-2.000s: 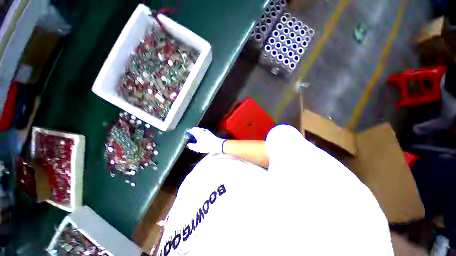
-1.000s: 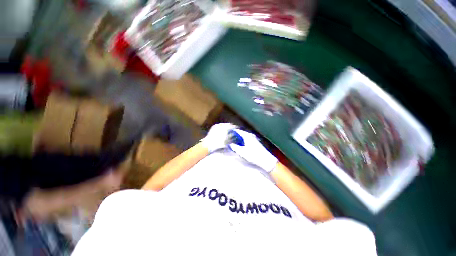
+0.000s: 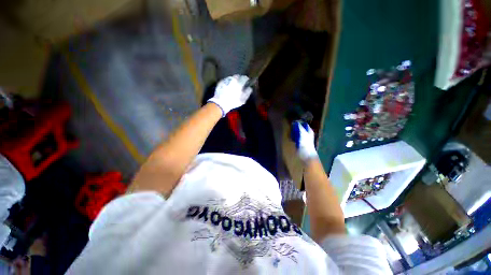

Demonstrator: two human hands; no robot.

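Observation:
My left hand (image 3: 231, 93), in a white knit glove, is at the upper middle. Its fingertips are closed on the edge of a brown carton flap (image 3: 269, 58). My right hand (image 3: 304, 140), in a white glove with blue on it, is beside the green workbench's edge, near the carton's dark opening. A small dark shape shows at its fingertips, and I cannot tell if it is held. A loose heap of small circuit boards (image 3: 382, 107) lies on the green workbench (image 3: 355, 32).
A white foam box (image 3: 379, 156) with boards inside stands on the bench below the heap. A white tray of red parts (image 3: 448, 48) is at the upper right. Red stools (image 3: 37, 140) stand at the left on the grey floor. Brown cardboard (image 3: 229, 7) is at the top.
The view has swung round, so the bench is now at the right. My hands, together at my shirt one second ago, are now apart and reaching forward, the left at the carton flap.

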